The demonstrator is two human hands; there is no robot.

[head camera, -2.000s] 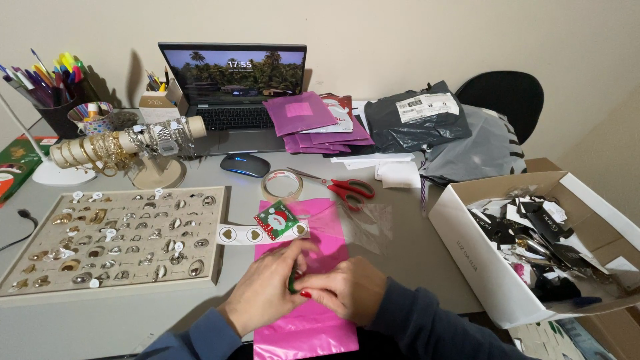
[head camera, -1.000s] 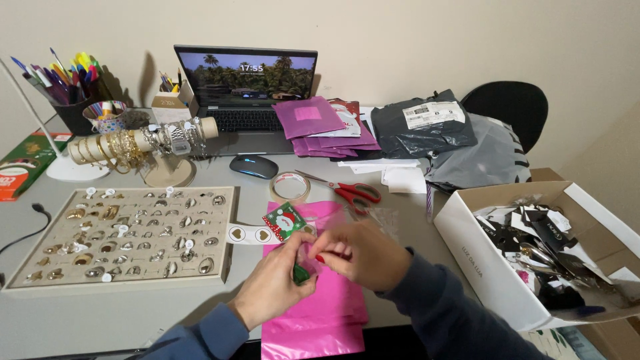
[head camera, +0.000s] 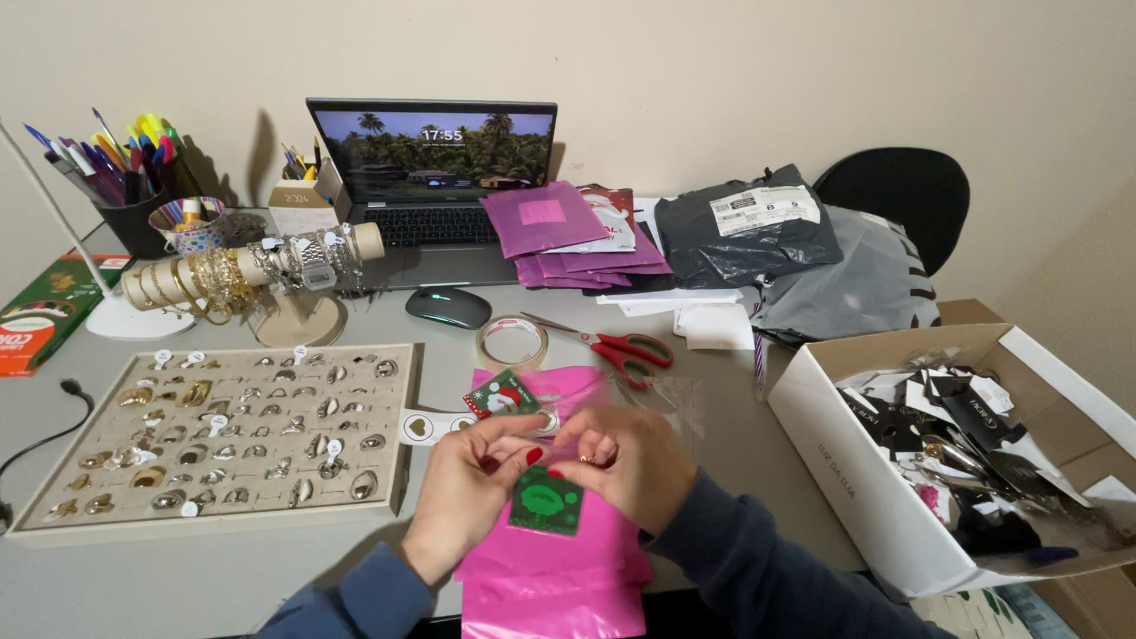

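Note:
Between my two hands hangs a small green printed packet (head camera: 546, 502), with what looks like clear film at its top. My left hand (head camera: 470, 484) pinches its upper left part between thumb and fingers. My right hand (head camera: 626, 457) is at its upper right, thumb and fingertips together, with a tiny shiny item near the fingers that I cannot make out. Pink plastic mailer bags (head camera: 568, 568) lie beneath both hands. Just beyond the fingers are a green and red Santa card (head camera: 502, 395) and a strip of round heart stickers (head camera: 430, 427). Clear plastic bags (head camera: 670, 404) lie right of the hands.
A ring tray (head camera: 257, 524) and a bracelet stand (head camera: 302, 319) are at the left. Tape (head camera: 512, 343), red-handled scissors (head camera: 626, 346) and a mouse (head camera: 448, 307) sit before the laptop (head camera: 435, 253). Parcels (head camera: 754, 244) lie behind; a white box (head camera: 852, 497) of tags stands right.
My hands have moved from being close together over the packet to holding it up, and its green printed face now shows below my fingers.

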